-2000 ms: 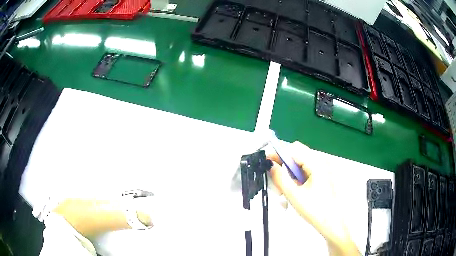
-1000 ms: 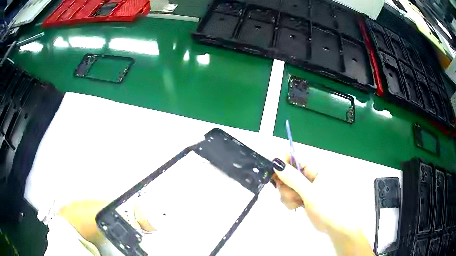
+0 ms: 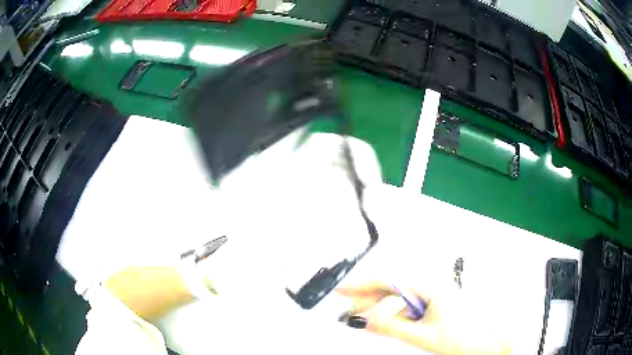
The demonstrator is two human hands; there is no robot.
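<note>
A black phone middle frame [image 3: 326, 284], blurred and tilted, is raised over the white mat [image 3: 104, 201], its wide camera end covering part of the green surface. My left hand, in a white glove [image 3: 357, 156] that fades into the mat, shows behind the frame's window and appears to hold it; its fingers cannot be made out. My right hand [image 3: 398, 322] is below right of the frame's narrow end, closed around a slim purple tool [image 3: 416, 307]. Its fingertips are close to that end; contact is unclear. Small dark parts [image 3: 459, 272] lie on the mat at right.
Frames lie on the green surface [image 3: 388, 104] at left [image 3: 128, 80], centre right [image 3: 447, 132] and far right. Another [image 3: 560, 277] lies at the mat's right edge. Black trays stand at back [image 3: 450, 52], left [image 3: 41, 166] and lower right [image 3: 610, 298]. A red tray [image 3: 173, 8] is back left.
The held frame has swung up and turned, its camera end now over the green surface at upper left. My right hand has moved down with the purple tool. The view has shifted slightly.
</note>
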